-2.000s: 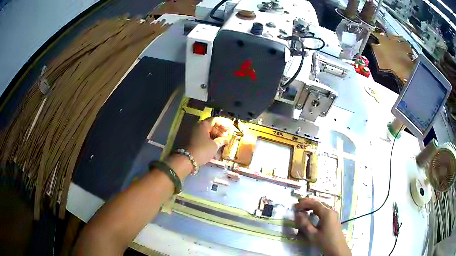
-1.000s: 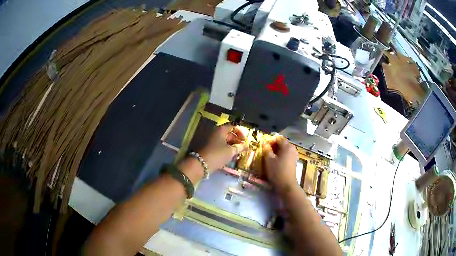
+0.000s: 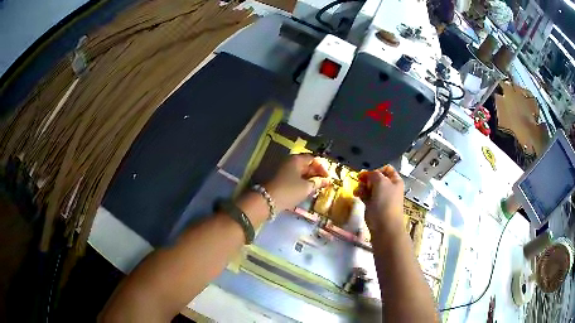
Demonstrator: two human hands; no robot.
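Observation:
My left hand (image 3: pixel 305 180), with a beaded bracelet and a dark bangle at the wrist, is at the left of the needle area under the sewing machine head (image 3: pixel 380 112). Its fingertips are pinched together. My right hand (image 3: pixel 382 192) is at the right of the needle area, fingertips also pinched. Whether thread or anything else is between the fingers is too small to tell. The needle and presser foot (image 3: pixel 339 171) are lit yellow between the hands. Part of the clamp frame (image 3: pixel 413 217) shows beyond my right wrist; my hands and forearm hide the rest.
A heap of brown straps (image 3: pixel 94 107) lies at the left beside a black mat (image 3: pixel 189 139). A touchscreen (image 3: pixel 547 180) stands at the right, with a small fan (image 3: pixel 555 265) below it. A black cord (image 3: pixel 493 277) curves over the table. Thread cones (image 3: pixel 502 57) stand behind the machine.
My right hand has moved up from the table's front to the needle area, then slightly away to the right of the needle. My left hand stays by the needle. The view has shifted left.

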